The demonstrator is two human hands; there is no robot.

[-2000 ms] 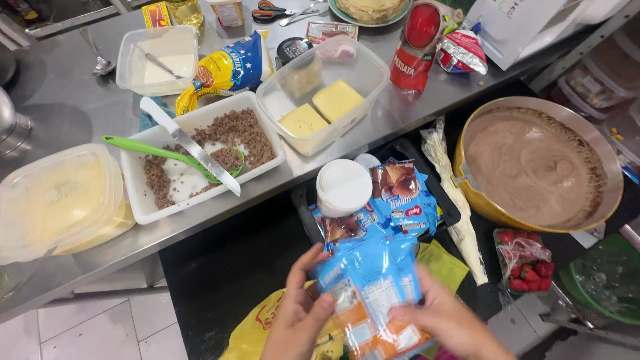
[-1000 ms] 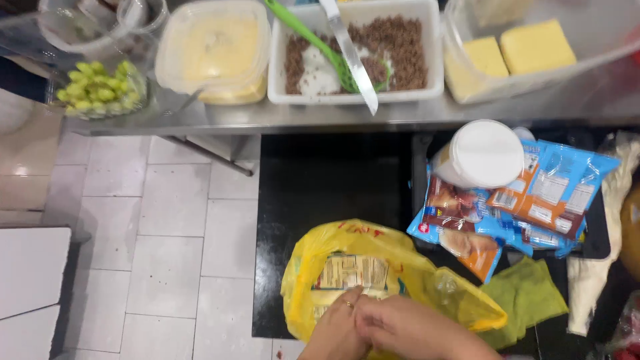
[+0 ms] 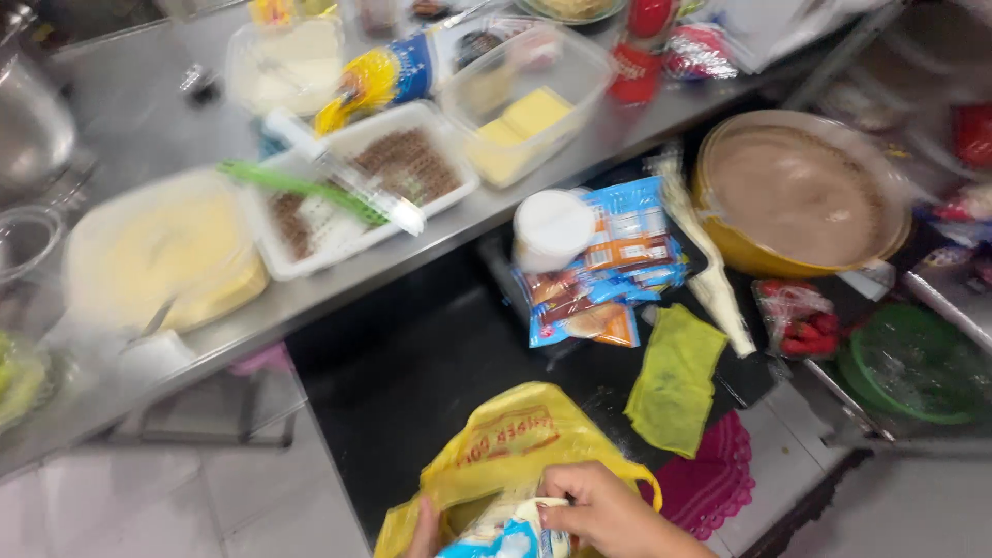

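Note:
At the bottom of the view, a yellow plastic bag [image 3: 504, 434] lies with its mouth toward me. My right hand [image 3: 608, 508] pinches the edge of a blue and white packet [image 3: 515, 539] at the bag's opening. My left hand [image 3: 425, 531] is at the bag's left side, mostly cut off by the frame; its hold is unclear. Beyond the bag, several blue and orange packets [image 3: 628, 225] lie in a dark tray beside a white-lidded tub [image 3: 554, 225]. A yellow-green cloth [image 3: 678, 380] lies right of the bag. The view is blurred.
The steel counter [image 3: 341, 291] holds a tub of crumbs [image 3: 407, 159] with a knife and green utensil across it, a cream-filled tub [image 3: 167, 240] and a container of yellow blocks [image 3: 535, 116]. Rightward are a piping bag [image 3: 717, 287], a bowl of brown mixture [image 3: 798, 194], strawberries [image 3: 802, 325] and a green basin [image 3: 914, 364].
Two seconds ago my hands held a blue and orange packet over the tray; one second ago they were together at the yellow bag. Now my right hand grips a blue and white packet. The view has swung considerably.

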